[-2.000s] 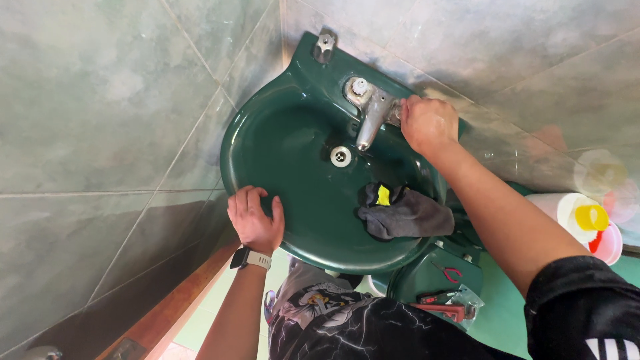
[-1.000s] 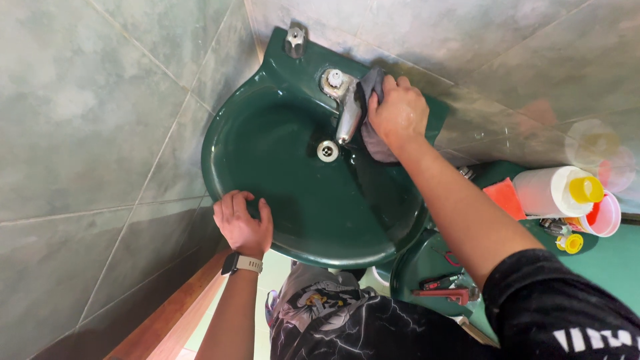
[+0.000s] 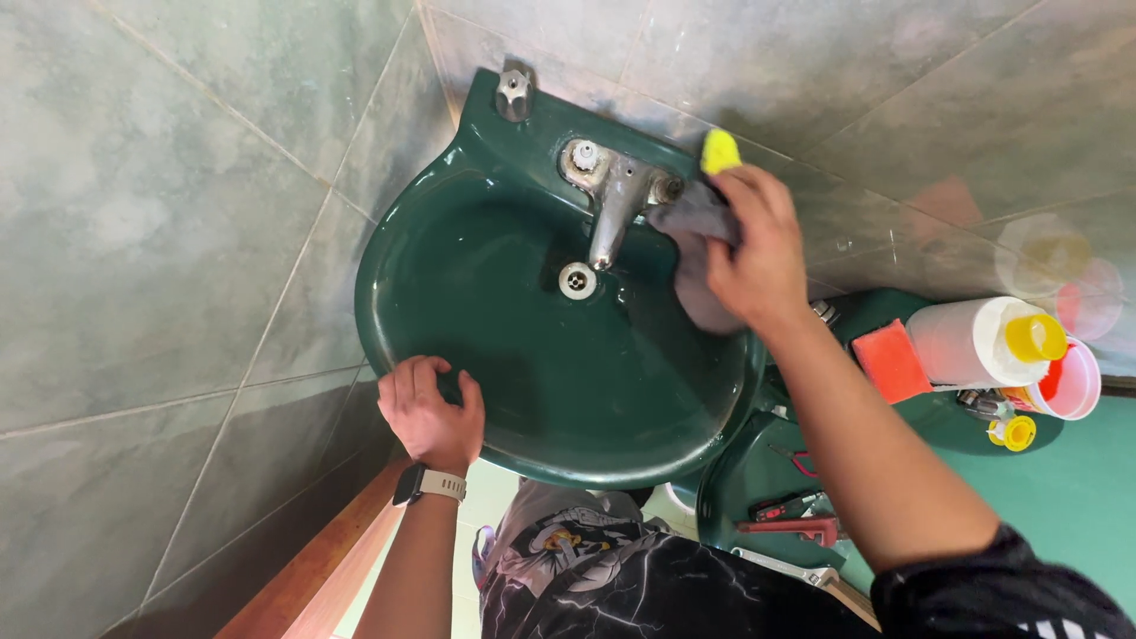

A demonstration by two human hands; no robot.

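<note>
My right hand (image 3: 759, 248) grips a grey cloth (image 3: 697, 266) with a yellow patch (image 3: 720, 152) at its top, to the right of the chrome faucet (image 3: 617, 209). Part of the cloth hangs over the basin's right side. My left hand (image 3: 430, 413), with a watch on its wrist, rests on the front left rim of the dark green washbasin (image 3: 577, 382), fingers apart. A metal drain (image 3: 578, 280) lies below the spout. A chrome knob (image 3: 514, 96) stands at the basin's back left corner.
On the right, a white bottle with a yellow cap (image 3: 976, 342) stands by a red sponge (image 3: 892, 361) and a pink-rimmed tub (image 3: 1072, 380). Below are a red pipe wrench (image 3: 799, 528) and an adjustable wrench (image 3: 781, 566) on the green toilet. Tiled walls (image 3: 222, 195) border the basin.
The cloth lay in the basin at first while my right hand was at the faucet. My right hand then took it, and has since moved right from the faucet body. The left hand stays on the rim.
</note>
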